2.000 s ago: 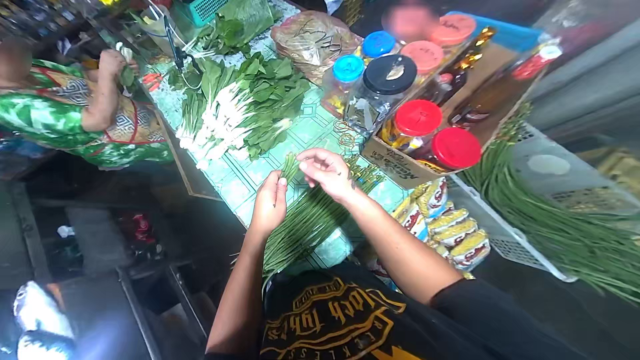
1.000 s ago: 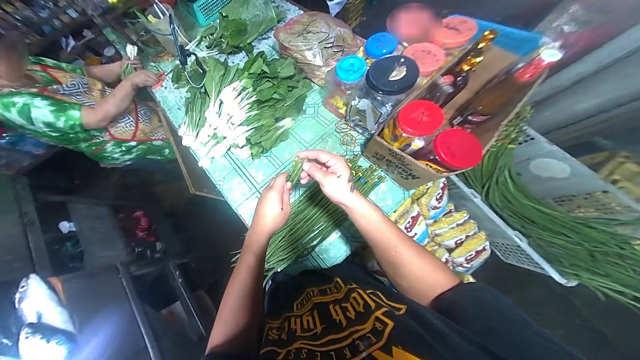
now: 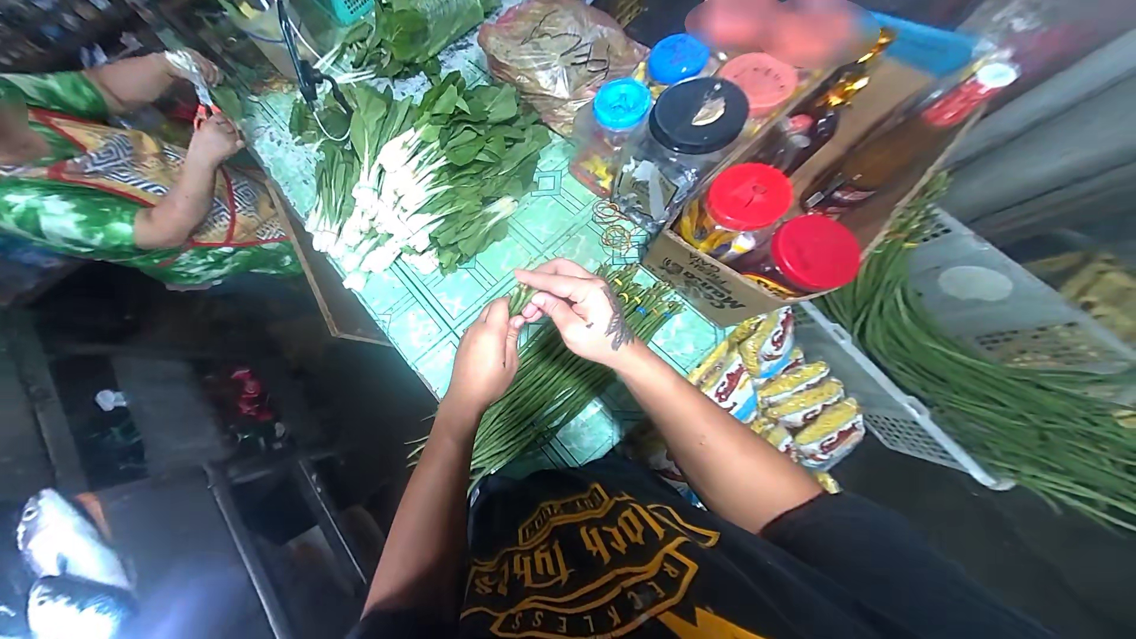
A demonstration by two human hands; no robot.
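My left hand (image 3: pixel 486 355) is closed around the tips of a small bunch of long green beans (image 3: pixel 524 300). My right hand (image 3: pixel 575 311) touches the same tips, thumb and forefinger pinched beside the left thumb. Under both hands, more long green beans (image 3: pixel 568 382) lie across the green patterned tabletop (image 3: pixel 426 319), several bundles banded near their tips. Beyond them is a heap of leafy greens with white stems (image 3: pixel 390 204). Loose rubber bands (image 3: pixel 619 232) lie on the table just beyond my right hand.
Lidded plastic jars (image 3: pixel 701 120) and a cardboard box (image 3: pixel 710 293) with jars and bottles stand at the right. Past them, a white plastic crate (image 3: pixel 914 417) holds more long beans. Packaged goods (image 3: pixel 799 399) sit below the box. Across the table's left side, a person (image 3: pixel 177 177) holds orange-handled scissors.
The other person's hands have shifted and now hold scissors up near something white. My hands stay at the bean tips, with only small finger movements.
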